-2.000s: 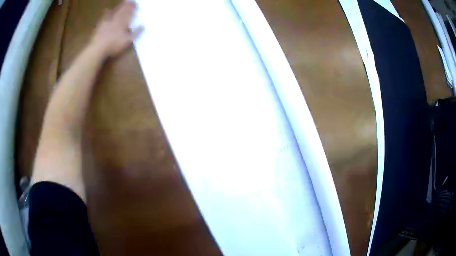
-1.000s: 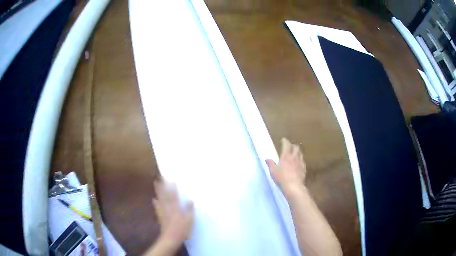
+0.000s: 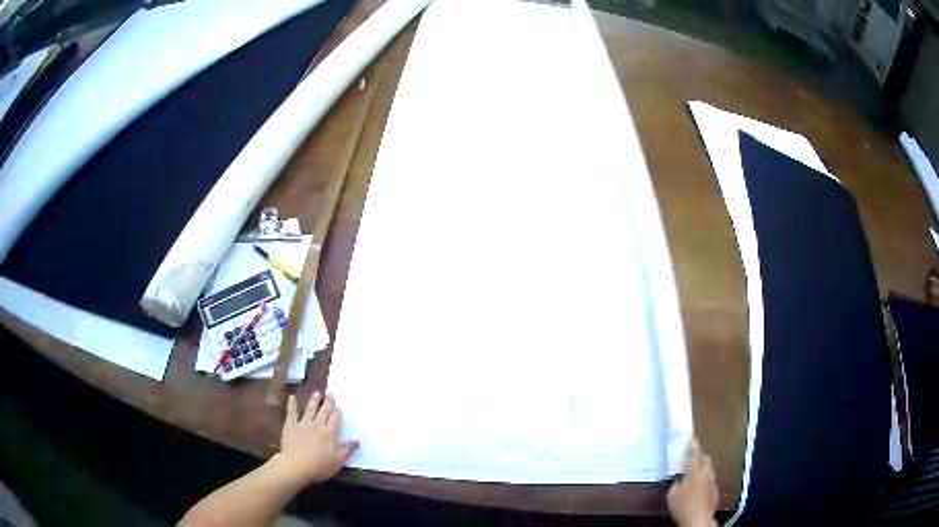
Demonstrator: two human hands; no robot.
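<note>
A large white marker paper point(image 3: 505, 268) lies lengthwise on the brown table, with faint printed marks near its near end and a folded layer along its right side. My left hand point(image 3: 312, 437) lies at the paper's near left corner, fingers spread, thumb by the paper's edge. My right hand point(image 3: 695, 489) is at the near right corner, its fingertips by the paper's edge; whether it pinches the paper cannot be told.
Left of the paper are a wooden ruler point(image 3: 327, 216), a calculator point(image 3: 242, 324) with a red pen point(image 3: 242, 338), a clipboard point(image 3: 270, 232), a yellow-and-black pen point(image 3: 276, 262) and a long off-white roll point(image 3: 257, 165). Dark cloth point(image 3: 819, 340) edged with white paper lies right; more dark cloth point(image 3: 154, 175) lies left.
The view has shifted so that the table's near edge and the paper's near end show. My left hand has gone from the far left side of the paper to its near corner; both hands are now at near corners.
</note>
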